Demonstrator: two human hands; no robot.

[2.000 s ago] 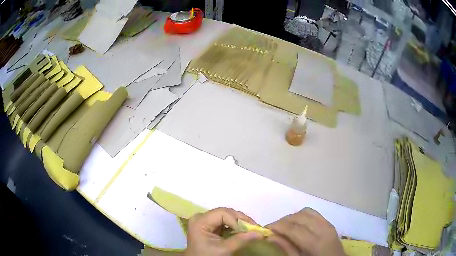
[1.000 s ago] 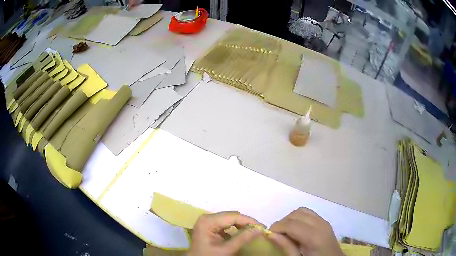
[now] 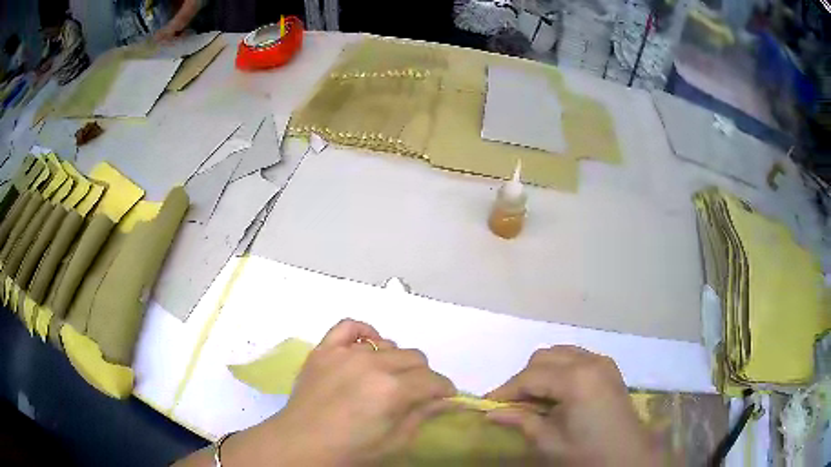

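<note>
An olive bag panel with yellow reverse (image 3: pixel 469 438) is at the bottom centre, its near part cut off by the frame edge and blurred. My left hand (image 3: pixel 364 397) pinches its narrow yellow edge from the left. My right hand (image 3: pixel 579 401) pinches the same edge from the right, close beside the left. A yellow-green flap of the panel (image 3: pixel 271 366) lies on the white paper (image 3: pixel 301 301) left of my left hand. The fingertips partly hide the folded edge.
A glue bottle (image 3: pixel 508 208) stands upright on grey board. Folded olive panels (image 3: pixel 137 274) lie at left, a yellow panel stack (image 3: pixel 774 292) at right. A red-orange dispenser (image 3: pixel 271 46) and large olive panel (image 3: pixel 364 100) are at the far side. A person's hand (image 3: pixel 170 32) shows far left.
The view has turned, so the right-hand stack shows more fully. My left hand has turned, showing its back and wrist, with the flap's visible part smaller. Both hands still pinch the edge.
</note>
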